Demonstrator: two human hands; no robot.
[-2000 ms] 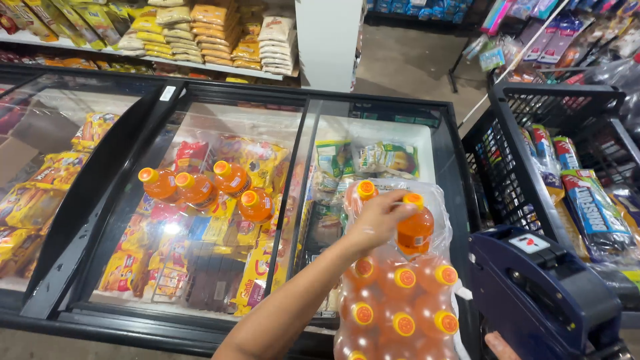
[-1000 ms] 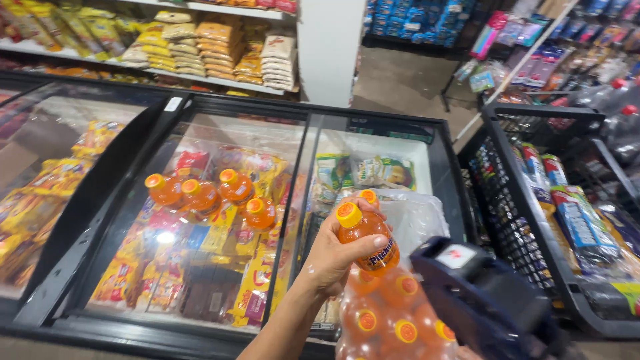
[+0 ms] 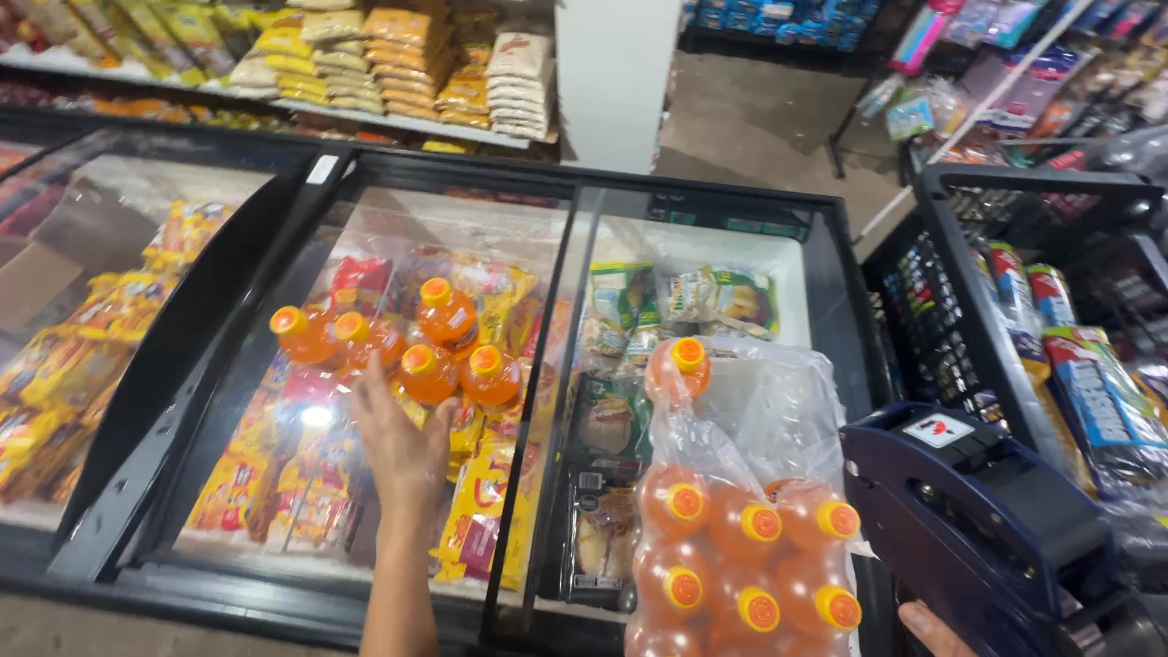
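Several orange drink bottles with yellow caps stand close together on the glass lid of a chest freezer. Just below them is my left hand, empty, its fingers apart and near the lower bottles. A plastic-wrapped pack of the same bottles lies on the freezer's right part, its film torn at the top, where one bottle sits at the upper left. A dark blue handheld price labeler is at the lower right. Only a finger or so of my right hand shows beside it; its grip is mostly hidden.
Frozen food packages lie inside the freezer. A black basket cart with packaged goods stands at the right. Behind the freezer are a shelf of bagged goods and a white pillar.
My left hand took a bottle from the pack and has moved left, where one more bottle now stands with the group on the glass. That hand has let go. The labeler has shifted beside the pack.
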